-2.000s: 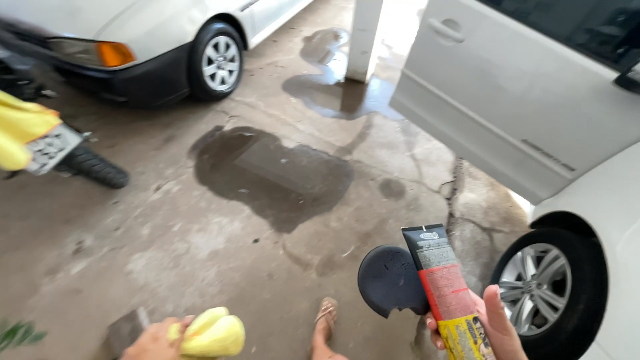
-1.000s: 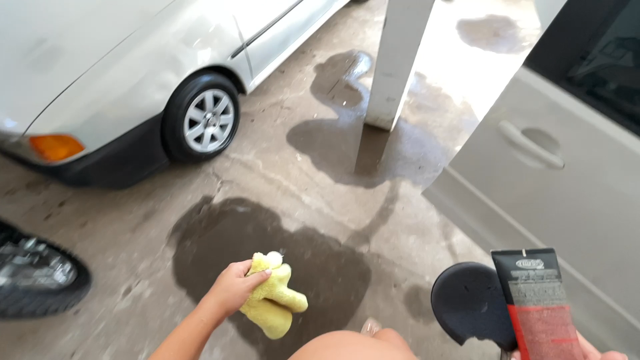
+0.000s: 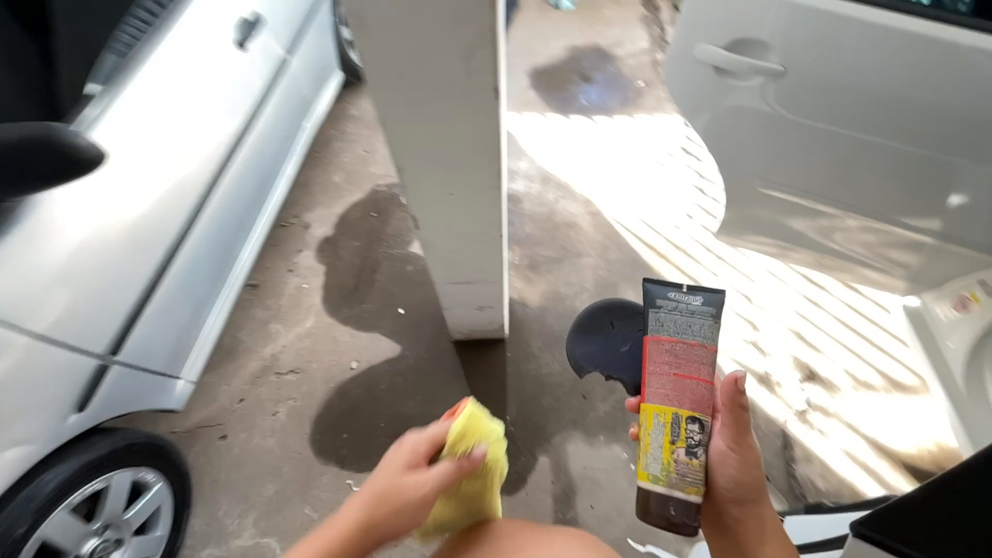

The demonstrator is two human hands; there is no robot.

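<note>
My left hand, low and left of the middle, grips a folded yellow cloth with a bit of orange at its top edge. On the right, my right hand holds a squeeze tube upright, black, red and yellow with a dark cap at the bottom; it bears writing and a drawn face. A round black disc-shaped pad with a notched lower edge shows behind the tube's left side, and my right fingertips are just below it. How the pad is held is hidden.
A silver car with a front wheel stands at left. A pale square pillar rises ahead. At right is a white car's open door. Wet patches darken the concrete floor, with bright sunlight beyond.
The view has swung toward the pillar and the open car door. Both hands still hold the cloth and the tube; the tube now shows almost whole.
</note>
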